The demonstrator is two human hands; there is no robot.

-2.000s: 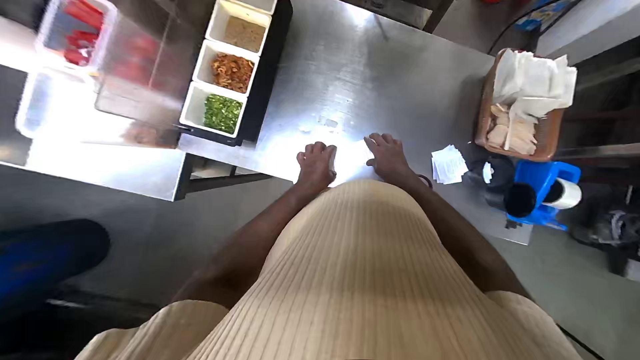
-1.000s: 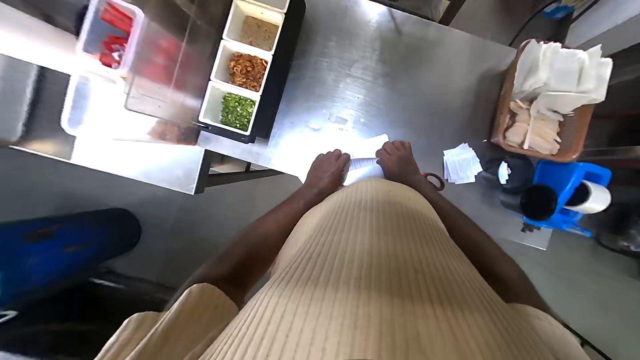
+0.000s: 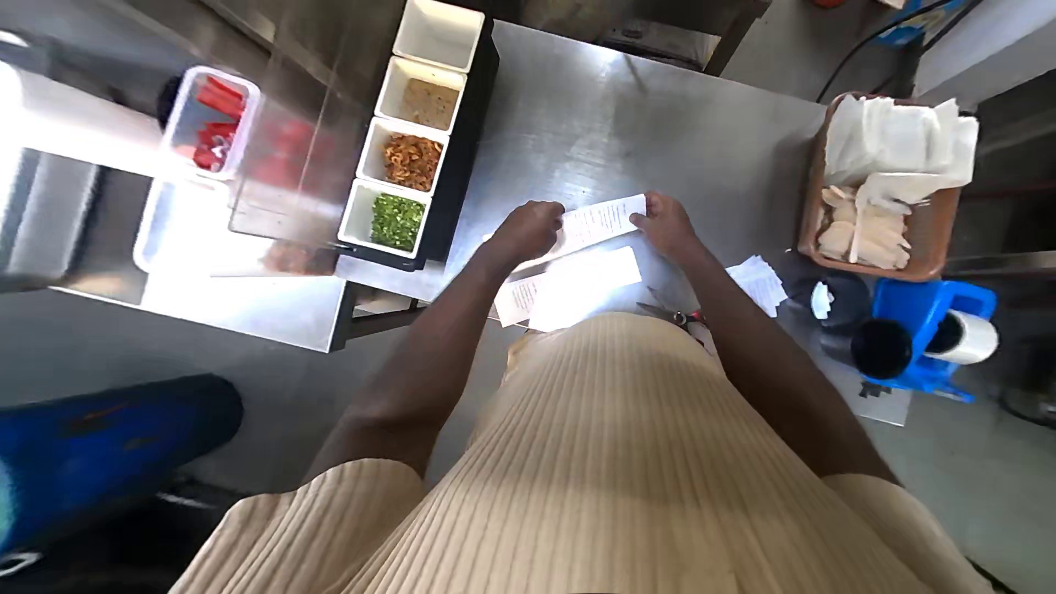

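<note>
Between my two hands a printed paper strip (image 3: 601,221) is stretched out just above the steel table. My left hand (image 3: 532,231) pinches its left end, and my right hand (image 3: 665,221) pinches its right end between thumb and fingers. More white paper sheets (image 3: 582,285), some printed, lie at the table's front edge below the strip. Scissors (image 3: 672,316) with red on the handle rest beside them, partly hidden by my shirt. A small stack of paper slips (image 3: 757,283) lies right of my right forearm.
Left on the steel table (image 3: 619,115) stands a black rack with white tubs of chopped greens (image 3: 398,221) and fried bits (image 3: 412,161). At right are a brown basket (image 3: 932,239) of napkins and wooden cutlery, a black cup (image 3: 846,297) and a blue tape dispenser (image 3: 899,305).
My hands have moved apart and forward from the table's front edge, and a printed strip now spans them. More of the papers and the scissors now show.
</note>
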